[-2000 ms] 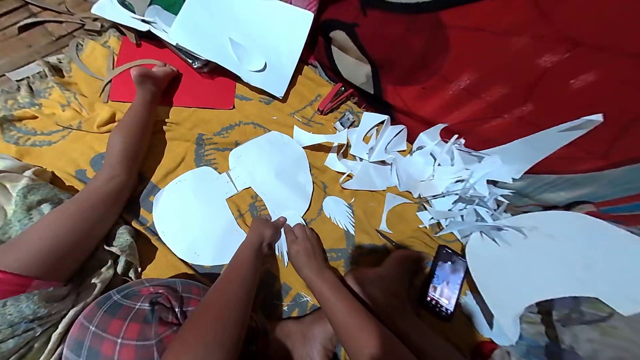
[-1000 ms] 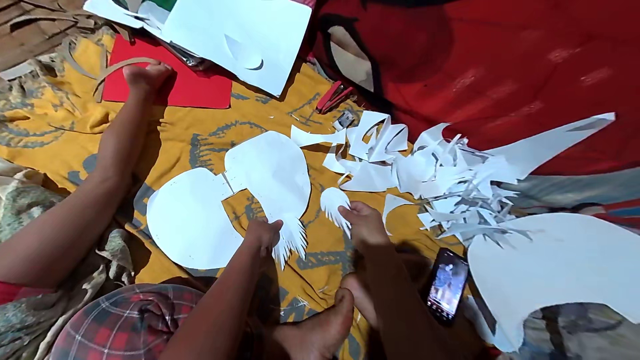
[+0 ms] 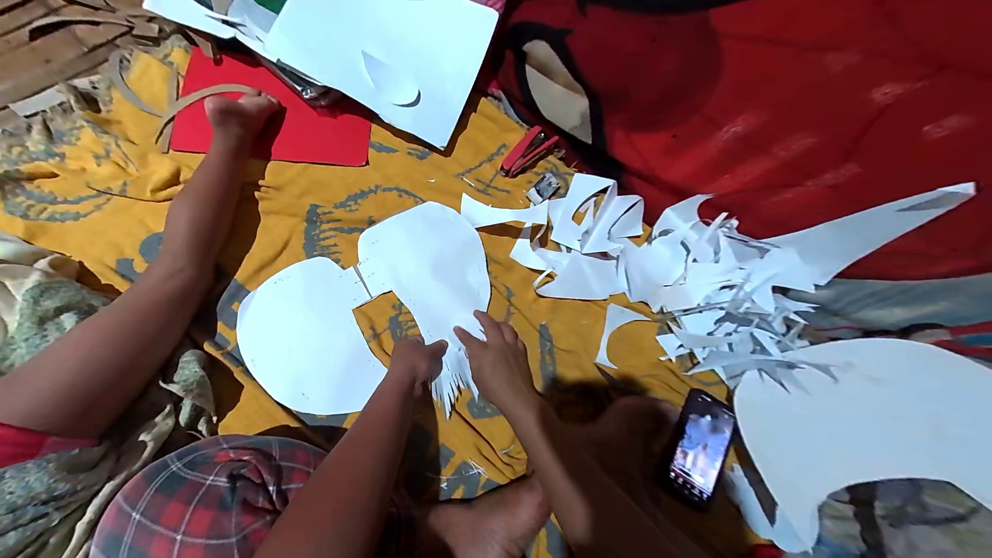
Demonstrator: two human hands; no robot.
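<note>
Two large rounded white paper shapes lie side by side on the yellow patterned cloth, the left one [image 3: 302, 341] and the right one [image 3: 434, 260], meeting at a narrow slit. Fringed white paper pieces [image 3: 453, 376] lie at the lower end of the right shape. My left hand [image 3: 418, 362] pinches the fringed paper at its left edge, thumb on top. My right hand [image 3: 497, 360] presses a fringed piece against the right shape's lower right edge, with fingertips on the paper. How the pieces overlap under the fingers is partly hidden.
White paper scraps [image 3: 721, 287] are heaped to the right, near a lit phone [image 3: 700, 448] and a large white cutout [image 3: 868, 411]. A red stapler [image 3: 529, 151] lies above. At upper left, another person's hand [image 3: 240, 112] rests by a red sheet [image 3: 333, 139] and white sheets [image 3: 449, 70].
My right hand has moved left from where it held the separate feather-like fringed piece and now brings it against the right shape. My left hand stays at the fringe.
</note>
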